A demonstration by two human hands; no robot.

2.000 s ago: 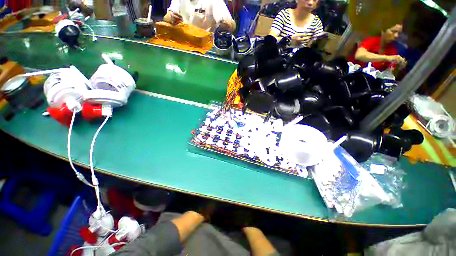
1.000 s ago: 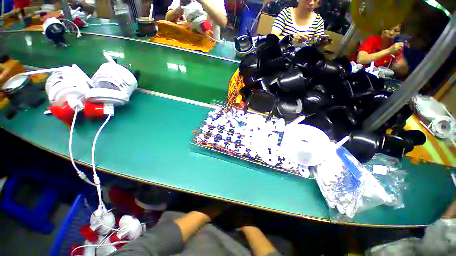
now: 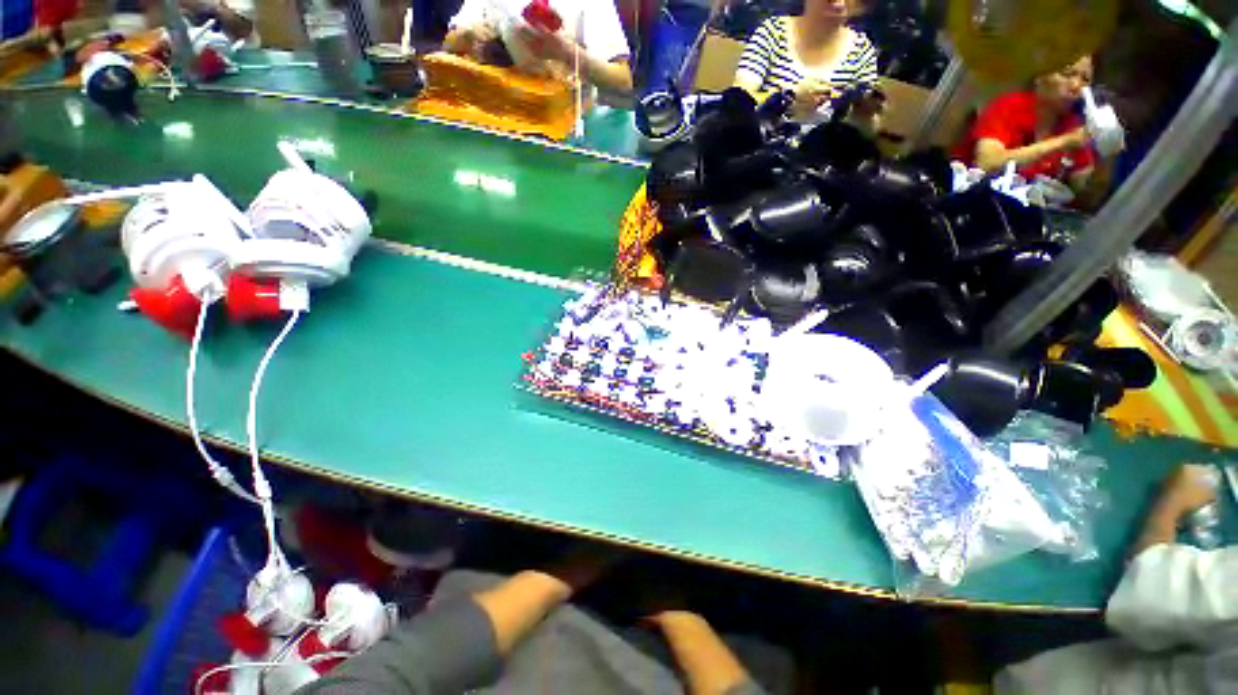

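Two white units (image 3: 183, 238) with antennas and red fittings (image 3: 254, 297) stand at the bench's left. Their white cables hang over the front edge. A clear tray (image 3: 679, 432) of small wired parts lies mid-bench, with a white round cover (image 3: 831, 387) at its right end. A heap of glossy black shells (image 3: 842, 245) lies behind it. My forearms show at the bottom, below the bench edge. My left hand and my right hand are lost in the dark under the bench, and what they hold cannot be seen.
Clear plastic bags (image 3: 950, 509) lie right of the tray. A green conveyor (image 3: 448, 177) runs behind the bench. A blue basket (image 3: 177, 618) and red-and-white units (image 3: 356, 614) are below at left. Several people sit opposite; another person's arm (image 3: 1154, 523) reaches in at right. A metal post (image 3: 1127, 177) slants at right.
The black-and-white unit on the far-left conveyor has moved left. Another person's hand and sleeve have come onto the bench at right. The people opposite have moved their hands. My forearms have barely moved.
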